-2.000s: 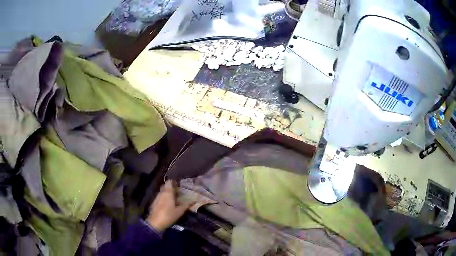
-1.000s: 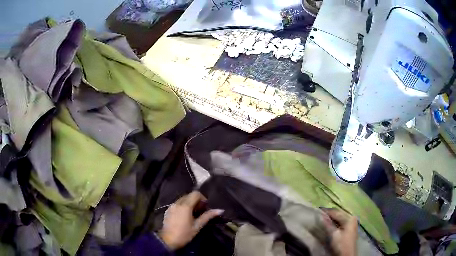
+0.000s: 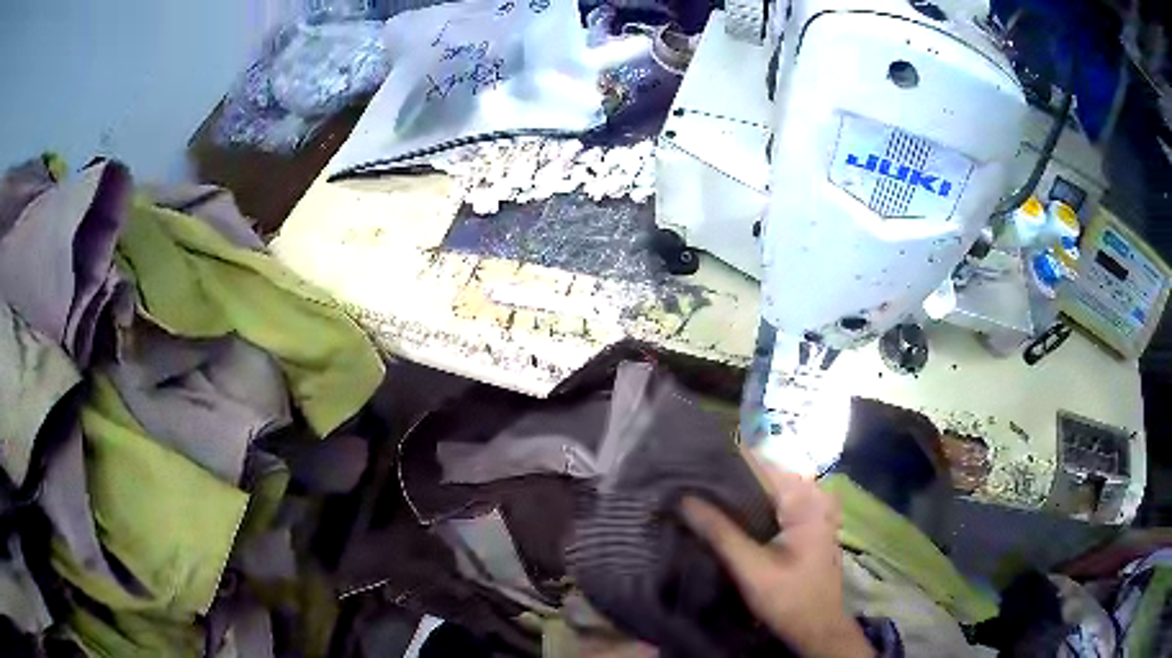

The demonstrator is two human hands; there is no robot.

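Observation:
The garment (image 3: 514, 450), grey-brown with dark lining, lies bunched below the sewing machine head (image 3: 887, 167). Its dark ribbed fabric (image 3: 630, 533) faces up at the front of the machine. My right hand (image 3: 790, 566) grips this ribbed fabric, thumb on top and fingertips just below the lit needle area (image 3: 799, 405). A lime-green panel (image 3: 900, 540) shows to the right of my right hand. A small skin-toned patch, likely my left hand (image 3: 611, 644), shows at the bottom edge below the cloth; its grip is hidden.
A heap of grey and lime garments (image 3: 154, 424) is at the left by the wall. Small white pieces (image 3: 553, 174) lie on a dark patch of the table, before a marked bag (image 3: 476, 64). The control panel (image 3: 1105, 276) and small bottles (image 3: 1047, 231) stand right of the machine.
My right hand has come up beside the needle area with the ribbed fabric, which is now turned upward. My left hand has dropped mostly out of sight. The lime panel is largely covered. The view has shifted.

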